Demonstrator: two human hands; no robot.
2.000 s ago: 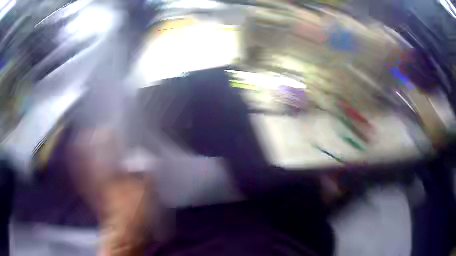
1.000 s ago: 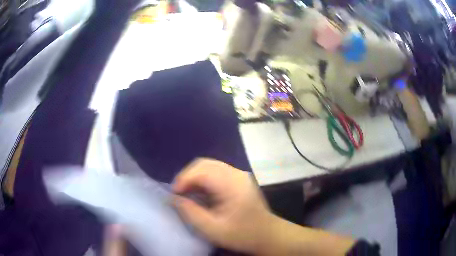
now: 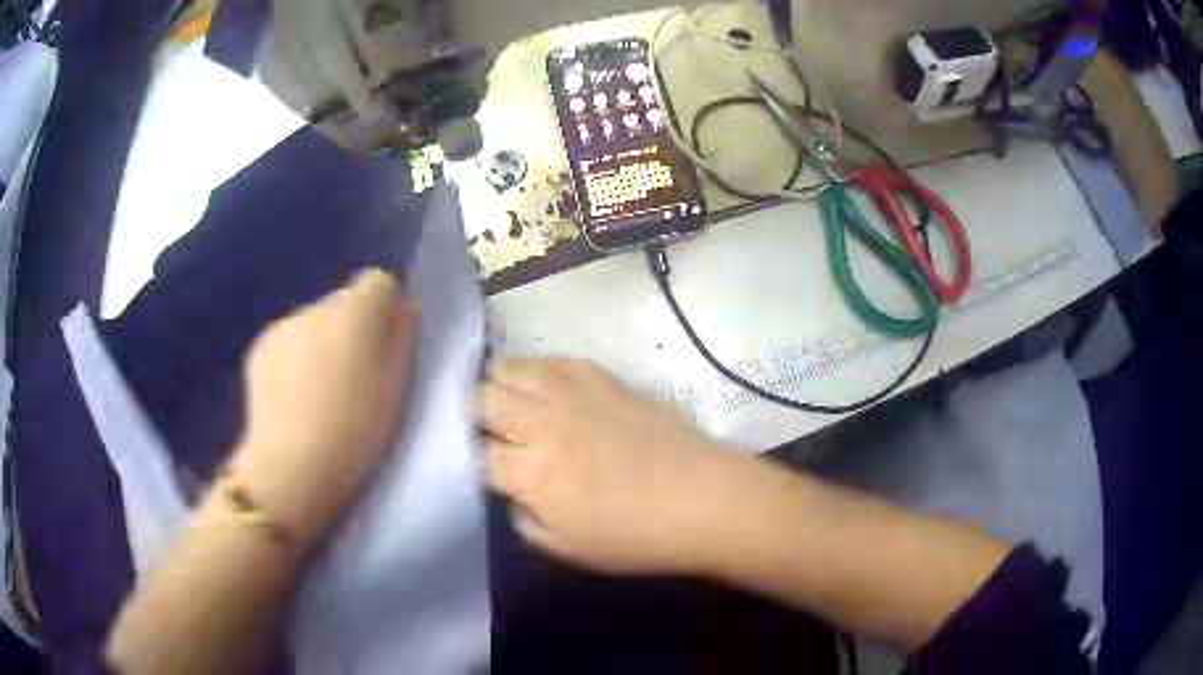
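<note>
A dark navy-purple panel point(image 3: 224, 251) lies on the table left of and in front of the needle area. A pale grey-white panel point(image 3: 396, 528) lies over it, its narrow tip reaching up to the presser foot point(image 3: 429, 165). My left hand point(image 3: 337, 382), slightly blurred, rests on the cloth with fingers curled near the pale panel's left side; its fingertips are unclear. My right hand point(image 3: 561, 455) is at the pale panel's right edge, fingers bent around the edge, gripping it. A narrow pale strip point(image 3: 125, 422) shows left of my left hand.
A lit smartphone point(image 3: 627, 145) with a black cable point(image 3: 712, 356) lies right of the needle. Scissors with green and red handles point(image 3: 897, 251) lie farther right. A small white box point(image 3: 947, 73) is at upper right. Another person's arm point(image 3: 1135, 119) shows at the right edge.
The view has moved nearer the needle area. The pale panel has gone from near the lap up to the presser foot. My left hand has come forward onto the cloth; my right hand is at its right edge.
</note>
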